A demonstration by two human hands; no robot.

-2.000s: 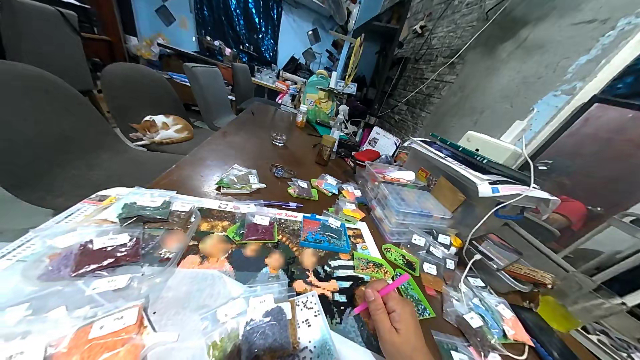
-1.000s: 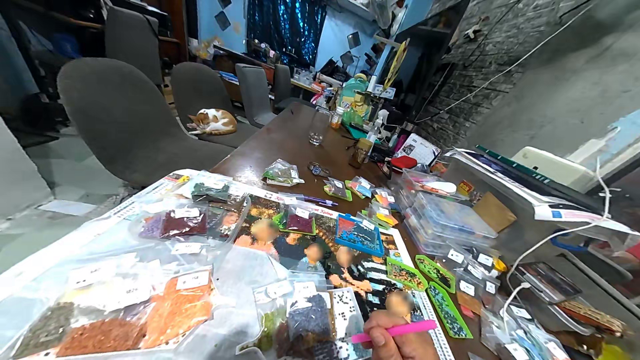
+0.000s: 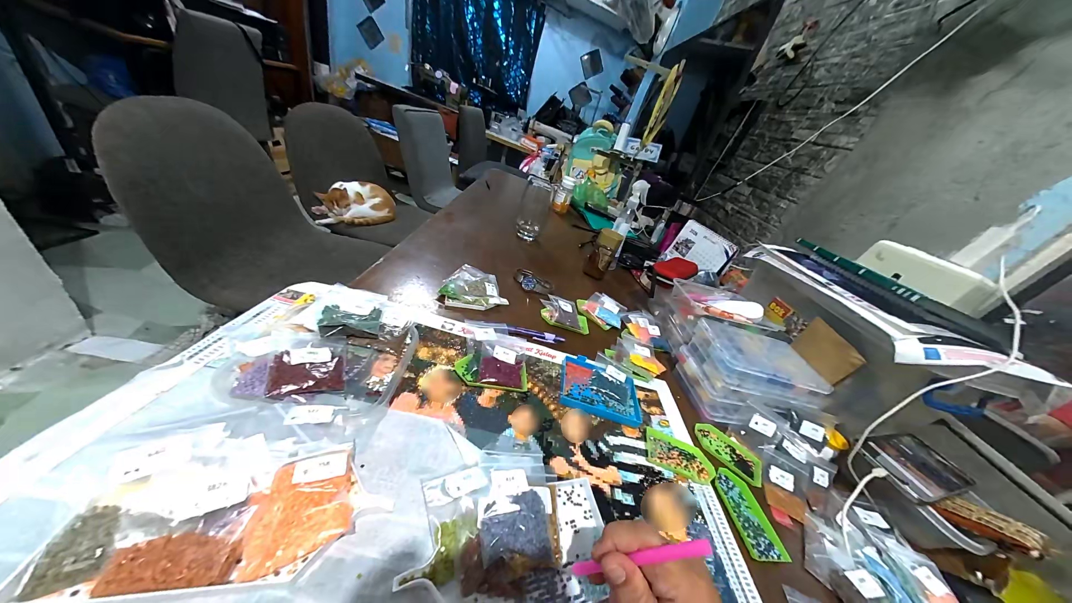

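My right hand [image 3: 657,569] holds a pink diamond-painting pen [image 3: 645,556] between thumb and fingers, low in the view. It is over the partly covered diamond-painting canvas [image 3: 435,419], beside a white tray [image 3: 578,515] with dark beads and a bag of grey-blue beads [image 3: 515,528]. My left hand is not in view. Green trays [image 3: 749,515] of beads lie right of the hand, and a blue tray [image 3: 600,390] lies on the canvas farther up. Bags of orange beads [image 3: 297,515] and dark red beads [image 3: 306,371] lie on the left.
Stacked clear plastic boxes [image 3: 745,360] stand on the right, near a phone [image 3: 917,465] and a white cable [image 3: 921,389]. A drinking glass [image 3: 533,213] stands farther back on the brown table [image 3: 486,226]. A cat [image 3: 358,203] lies curled on a grey chair [image 3: 339,151].
The view has swung left. My right hand with the pink pen has moved from the right part of the canvas to beside the white tray and bead bags.
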